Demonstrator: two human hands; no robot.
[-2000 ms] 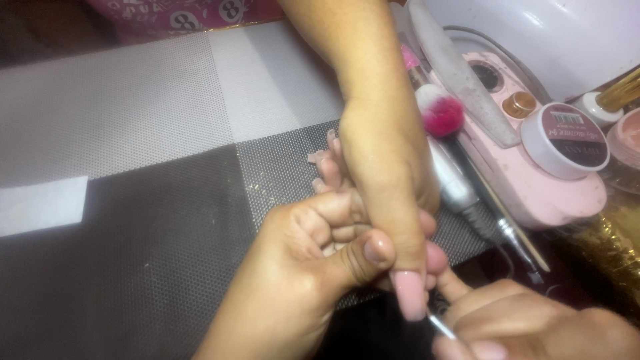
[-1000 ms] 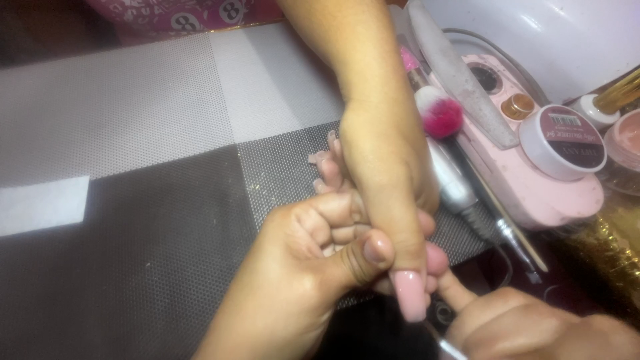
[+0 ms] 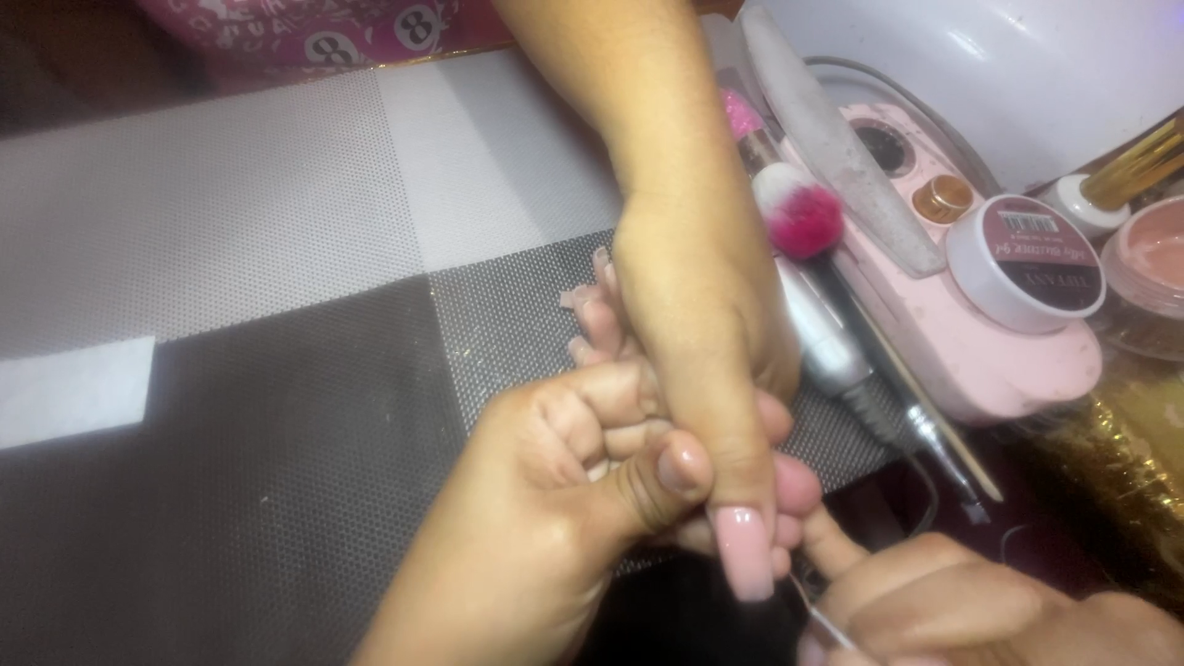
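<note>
Another person's hand [image 3: 703,324] reaches down from the top, its thumb pointing at me with a long glossy pink nail [image 3: 744,553]. My left hand [image 3: 564,481] grips that hand from the left, my thumb lying against the base of its thumb. At the lower right, my right hand [image 3: 962,601] holds a thin tool with a light shaft [image 3: 832,627], its slim tip just right of the pink nail. The kind of tool is hard to tell. One finger of my right hand touches the fingertips of my left hand beneath the nail.
To the right lie a grey nail file [image 3: 832,139], a pink-and-white fluffy brush [image 3: 800,213], a silver handpiece [image 3: 823,338], slim brushes [image 3: 911,398] and a pink device [image 3: 1008,370] bearing a lidded jar [image 3: 1027,264]. An open jar [image 3: 1156,254] stands beyond. A white strip [image 3: 74,388] lies left.
My right hand has shifted slightly with the thin tool, whose tip was hidden or blurred near the nail's end earlier. My left hand and the other person's hand have stayed in place.
</note>
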